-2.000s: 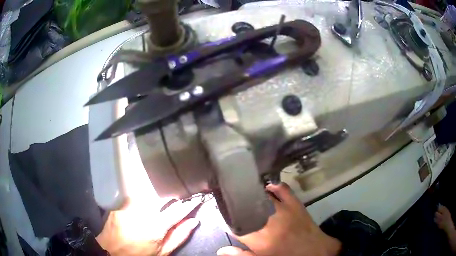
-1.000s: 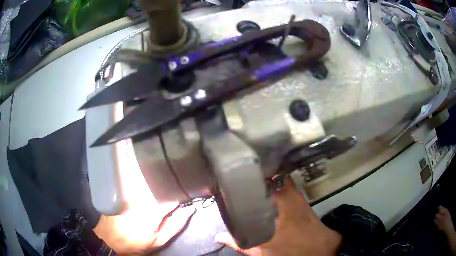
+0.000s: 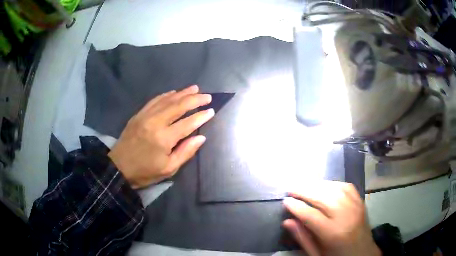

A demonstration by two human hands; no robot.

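Note:
A dark grey garment panel (image 3: 145, 65) lies spread to the left of the sewing machine head (image 3: 375, 85). A patch pocket (image 3: 225, 172) lies flat on it, its left and lower edges showing as dark lines. A dark navy triangle (image 3: 222, 101) shows at its upper left corner. My left hand (image 3: 165, 135) lies palm down over the pocket's left edge, fingers slightly apart. My right hand (image 3: 332, 215) touches the pocket's lower edge with its fingertips, partly lost in glare. The needle area is not clear.
The pale lamp bar (image 3: 309, 75) stands beside the machine head, with strong white glare on the cloth. The snips with purple marks (image 3: 425, 62) lie blurred at the upper right. Yellow-green material (image 3: 25, 22) is at the upper left. A pale piece (image 3: 72, 110) shows left of the panel.
The view has swung left, so the machine head now sits at the right. My left hand has moved from beside the needle onto the pocket's left side. My right hand now shows at the lower edge.

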